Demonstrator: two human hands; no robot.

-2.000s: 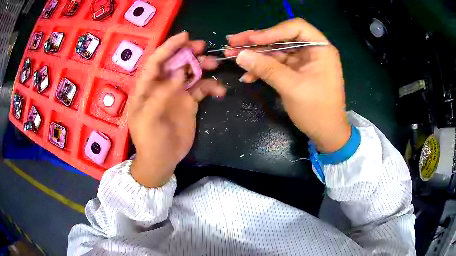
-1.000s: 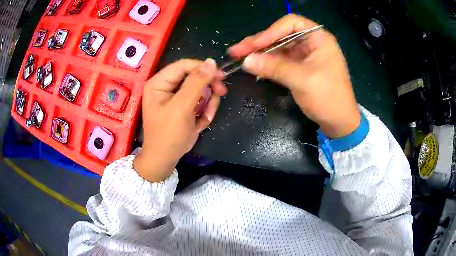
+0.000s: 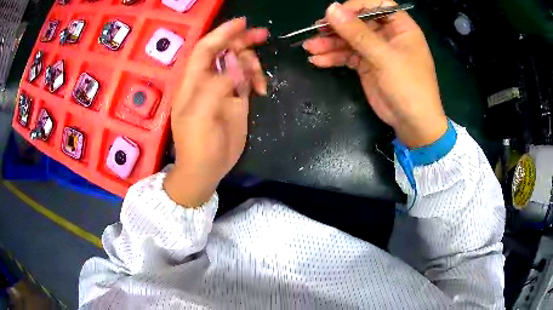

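Note:
My left hand (image 3: 212,103) holds a pink housing (image 3: 233,69) between thumb and fingers. The hand and the housing are blurred, and the fingers cover much of the housing, so its inside cannot be made out. My right hand (image 3: 388,66) grips slim silver tweezers (image 3: 345,22), with the tips pointing left toward my left hand. The tips are apart from the housing, and no part shows clearly between them. Both hands are above the dark green mat (image 3: 303,130).
A red-orange tray (image 3: 134,83) at left holds pink housings (image 3: 123,157) near my left hand and dark, silvery units (image 3: 86,89) further left. One pocket has a grey disc (image 3: 138,98). Pale scraps dot the mat. A yellow-ringed roll (image 3: 522,181) and dark equipment (image 3: 512,103) stand right.
The hands have moved apart since one second ago. My right hand and the tweezers have gone up and right. My left hand has opened its fingers somewhat around the housing. The view has shifted slightly.

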